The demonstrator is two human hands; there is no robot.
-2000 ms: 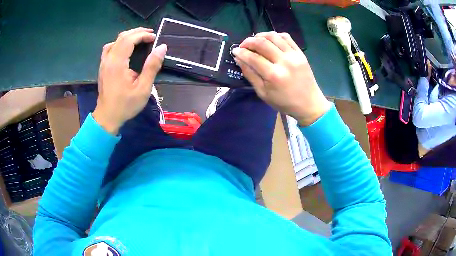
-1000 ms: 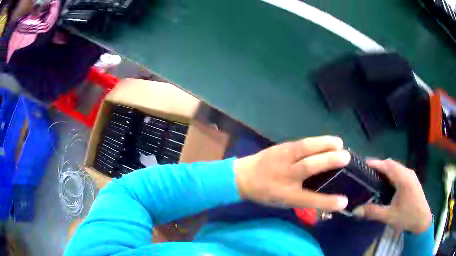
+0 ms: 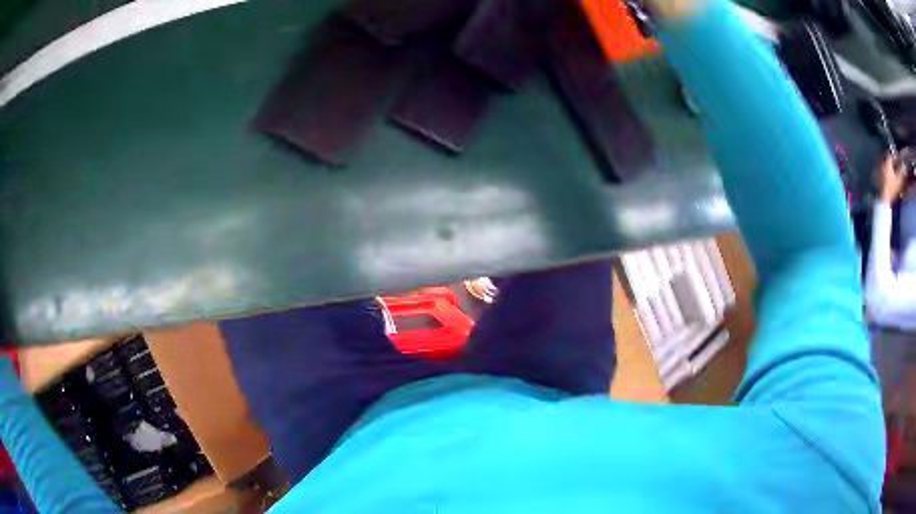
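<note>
Several flat black panels (image 3: 326, 85) lie in a loose, overlapping pile on the dark green bench (image 3: 151, 191). A longer dark strip (image 3: 603, 120) lies at their right. An orange-red box (image 3: 621, 28) is at the top edge, partly cut off. My right hand (image 3: 675, 6) is at the top edge beside this box, blurred and mostly cut off; its fingers do not show. My left hand is out of the picture, and only its blue sleeve shows at the lower left edge. The black device is not in view.
Below the bench are a left carton (image 3: 191, 392) packed with black units, a red plastic stool or crate (image 3: 432, 323), and a right carton (image 3: 635, 346) with white-grey slabs. Another person's arm (image 3: 884, 251) shows at the right edge. A pale curved strip (image 3: 110, 38) crosses the upper left.
The view has swung back from the left carton to the bench front. The black device has left the view. My hands have parted, the right to the top edge, the left out of the picture.
</note>
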